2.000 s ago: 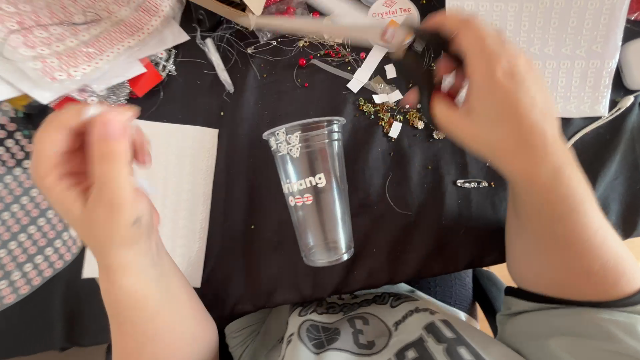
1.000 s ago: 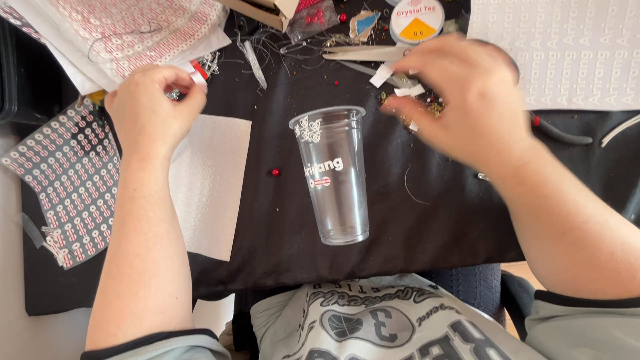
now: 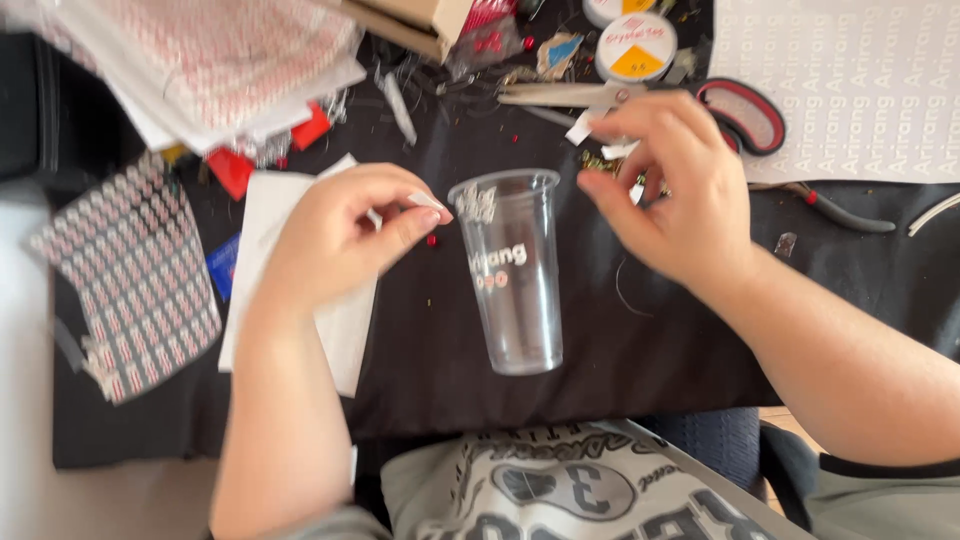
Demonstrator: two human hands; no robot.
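Note:
A clear plastic cup (image 3: 517,300) lies on the black cloth with its rim away from me, bearing white lettering, red-and-white marks and a white pattern near the rim. My left hand (image 3: 360,232), left of the rim, pinches a small white paper piece (image 3: 425,200) between thumb and fingertips. To the right of the cup, my right hand (image 3: 679,187) hovers with its fingers apart and nothing seen between them; its palm side is partly hidden. Small white paper scraps (image 3: 580,129) lie by its fingertips. Scissors (image 3: 570,94) rest behind it, their red-and-black handles (image 3: 750,112) partly covered.
Sticker sheets (image 3: 142,277) and white paper (image 3: 349,330) lie at left, with more sheets (image 3: 247,75) stacked behind. Round thread spools (image 3: 636,46), a cardboard box (image 3: 420,22) and loose beads are at the back. A sheet of white lettering (image 3: 832,90) and pliers (image 3: 847,217) are at right.
The scissors, in my right hand two seconds ago, now lie on the cloth, and that hand is free of them. My left hand has come over beside the cup's rim.

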